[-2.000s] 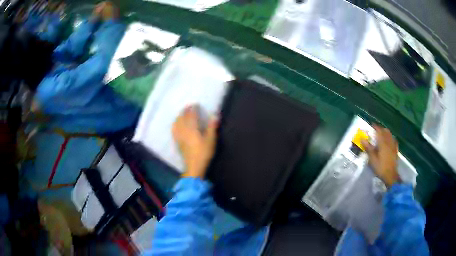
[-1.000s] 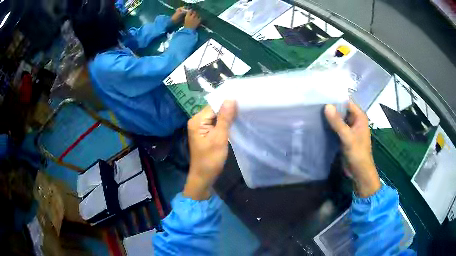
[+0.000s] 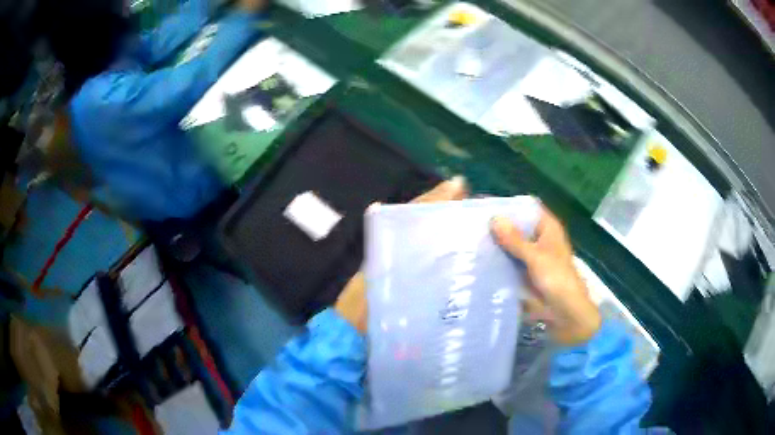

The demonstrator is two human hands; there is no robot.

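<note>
A bagged tablet (image 3: pixel 442 314), milky white with large faint printing, is held up over the bench. My right hand (image 3: pixel 548 272) grips its upper right edge with the thumb on top. My left hand (image 3: pixel 355 297) holds it from behind at the left; most of that hand is hidden by the bag. A black tray (image 3: pixel 340 170) lies on the green bench behind and left of it, with a small white label (image 3: pixel 313 216) on it. An open white box (image 3: pixel 625 319) lies partly hidden behind my right hand.
The conveyor carries open boxes with yellow pieces (image 3: pixel 659 191) and white and green lids (image 3: pixel 569 140). Another lid (image 3: pixel 259 102) lies beyond the tray. A person in a blue smock (image 3: pixel 144 136) is at the left. Filled trays (image 3: pixel 127 314) stand low at left.
The bagged tablet has turned upright and come lower and nearer, its printing now facing me. The black tray and white label have come into clear view at left. The view has shifted.
</note>
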